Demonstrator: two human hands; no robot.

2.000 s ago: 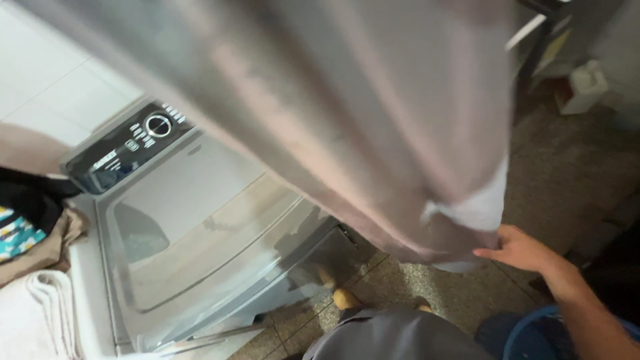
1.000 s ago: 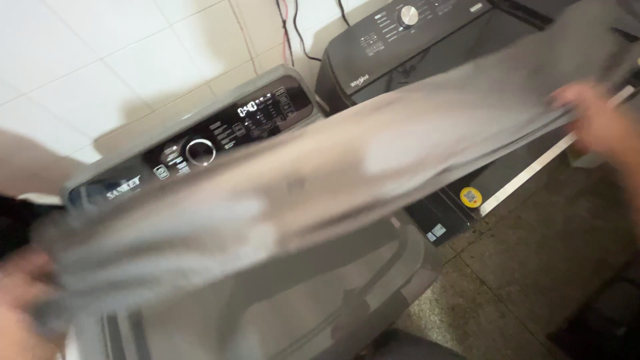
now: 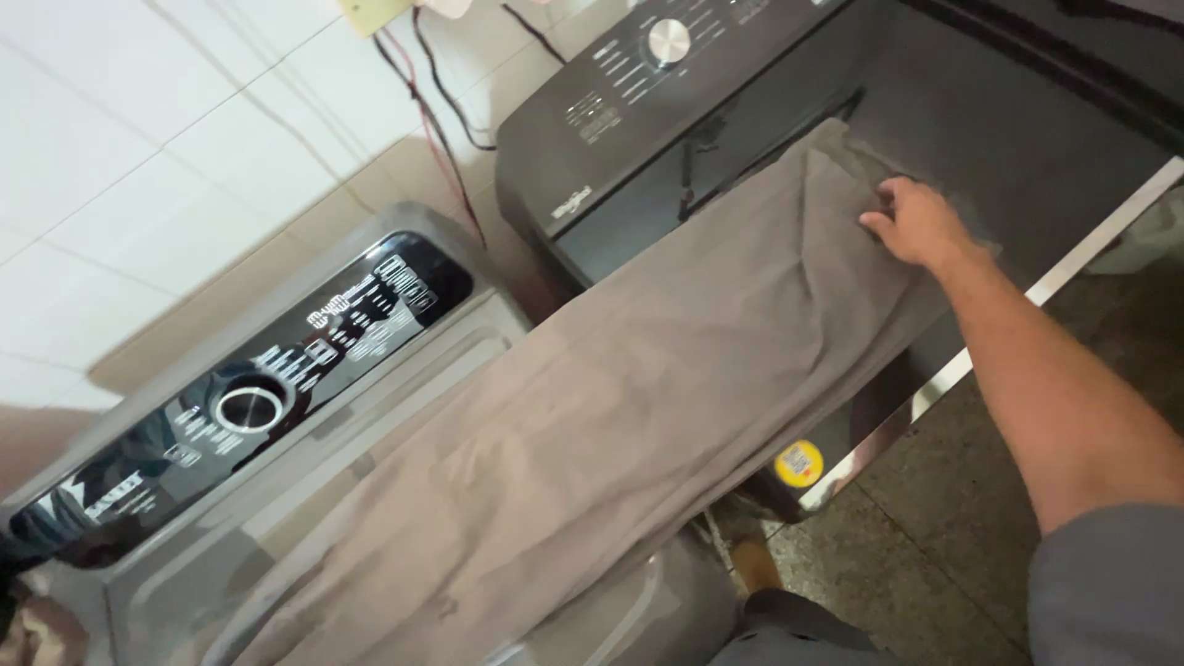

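A long grey-brown cloth [image 3: 592,398] lies folded lengthwise across two top-loading machines, creased and running from the lower left to the upper right. My right hand [image 3: 916,222] is over its far right end, fingers bent and apart, touching or just above the fabric; nothing is plainly gripped. My left hand is out of view. Under the cloth's left part is a grey washing machine [image 3: 518,347] with a lit control panel [image 3: 342,314] and a round dial [image 3: 248,408]. Its right part rests on a dark Whirlpool machine [image 3: 980,111] with a silver knob [image 3: 669,43].
Black and red cables [image 3: 435,120] hang down the white tiled wall [image 3: 139,120] behind the machines. A bunched brown fabric [image 3: 42,629] is at the lower left edge. Stone floor [image 3: 888,564] shows below, with a yellow round sticker [image 3: 798,463] on the dark machine's front corner.
The cloth hung from my right hand, then was stretched between both hands above the machines; now it lies on them. My left hand has left the view.
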